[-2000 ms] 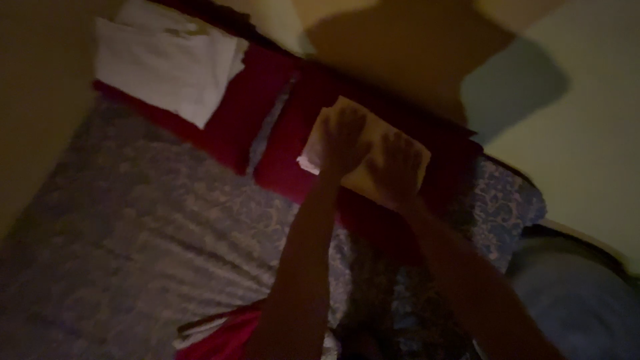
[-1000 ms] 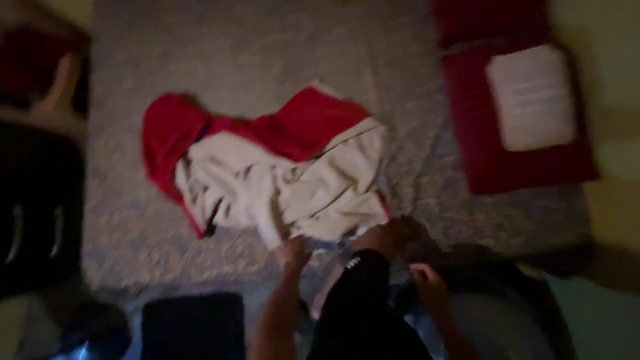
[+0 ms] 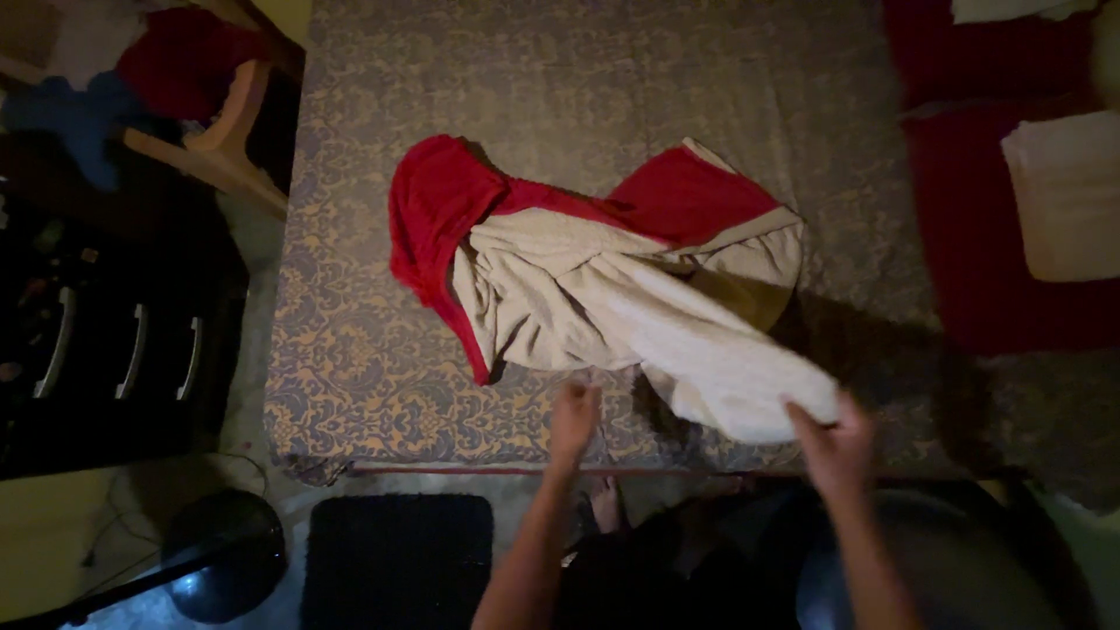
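A red hooded garment with a cream fleecy lining (image 3: 560, 306) lies spread on the patterned bed cover (image 3: 367, 367), its red hood at the left. My right hand (image 3: 836, 437) grips a cream part of it at the lower right and holds that part raised, so the cloth stretches toward me. Just below the garment's lower edge is my left hand (image 3: 576, 416), its fingers curled; whether it holds any cloth does not show.
Red cushions or folded cloths (image 3: 971, 236) lie at the right, with a folded cream cloth (image 3: 1067, 201) on one. A dark drawer cabinet (image 3: 157, 324) and a wooden chair (image 3: 219, 140) with clothes stand left. A black mat (image 3: 398, 560) lies on the floor.
My hands were pressing on a folded cloth at first and are now at the red and cream garment. My right hand has pulled its cream part out to the right. The view has turned considerably.
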